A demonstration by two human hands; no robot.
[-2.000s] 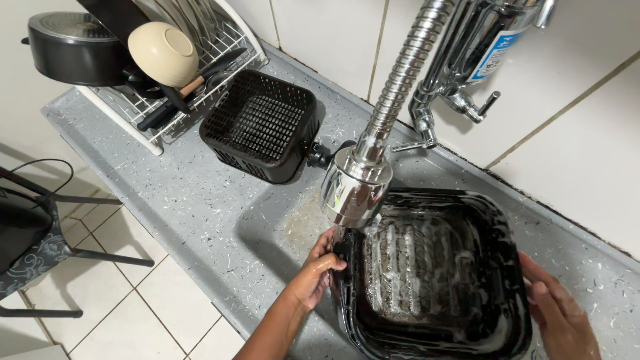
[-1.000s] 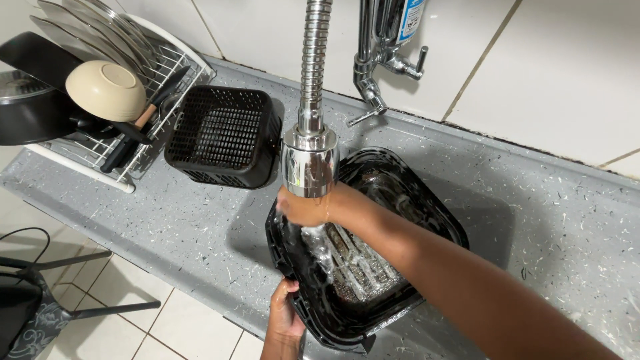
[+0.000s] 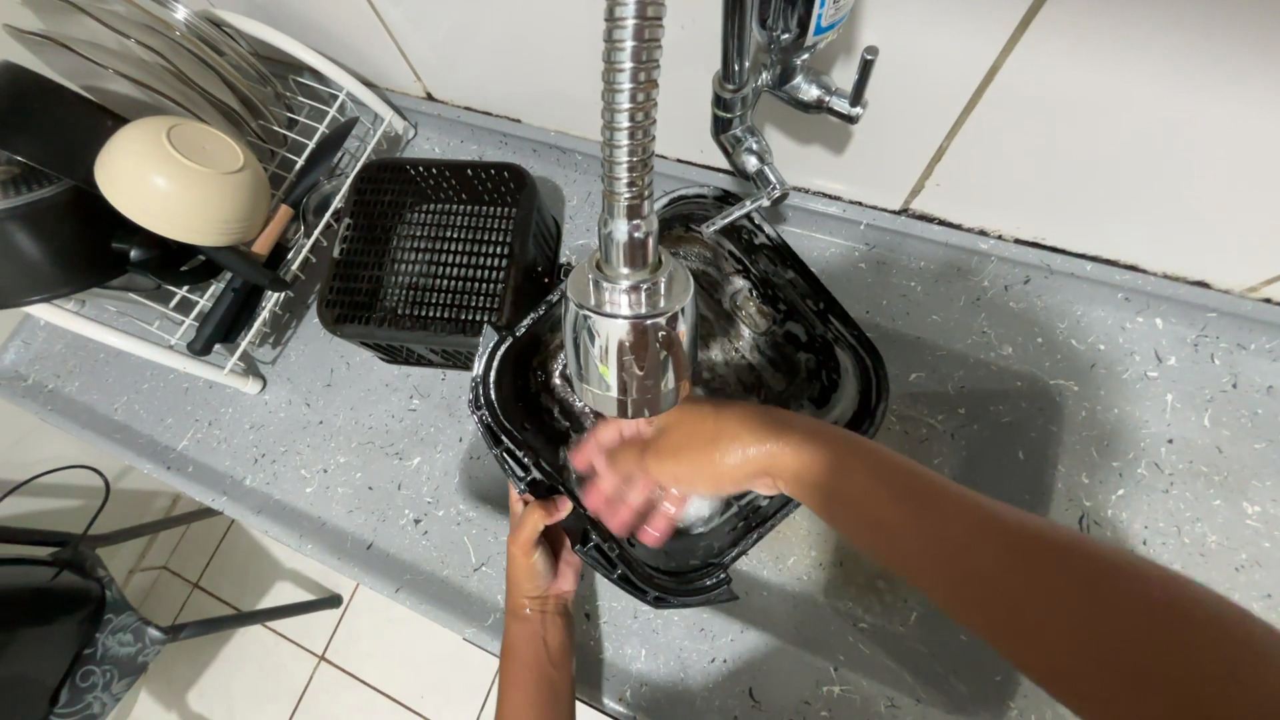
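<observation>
A wet black air fryer drawer (image 3: 830, 340) with suds inside is tilted over the sink, below a chrome spring faucet's spray head (image 3: 628, 345). My left hand (image 3: 540, 545) grips the drawer's near left rim, fingers partly hidden beneath it. Blurred by motion, my right hand (image 3: 690, 460) is inside the drawer just under the spray head, fingers spread and wet; I see no tool in it. Left of the drawer, a black perforated air fryer basket (image 3: 430, 250) rests on the grey speckled counter.
A white wire dish rack (image 3: 240, 378) at the left holds a cream bowl (image 3: 180, 180), glass lids, black pans and a knife with a black handle (image 3: 225, 315). A chrome faucet valve (image 3: 825, 100) is on the tiled wall. A chair (image 3: 110, 640) stands at lower left.
My right hand has moved from the drawer's right side, two seconds ago, to its inside under the faucet. The drawer has turned and tilted, with my left hand still on its rim.
</observation>
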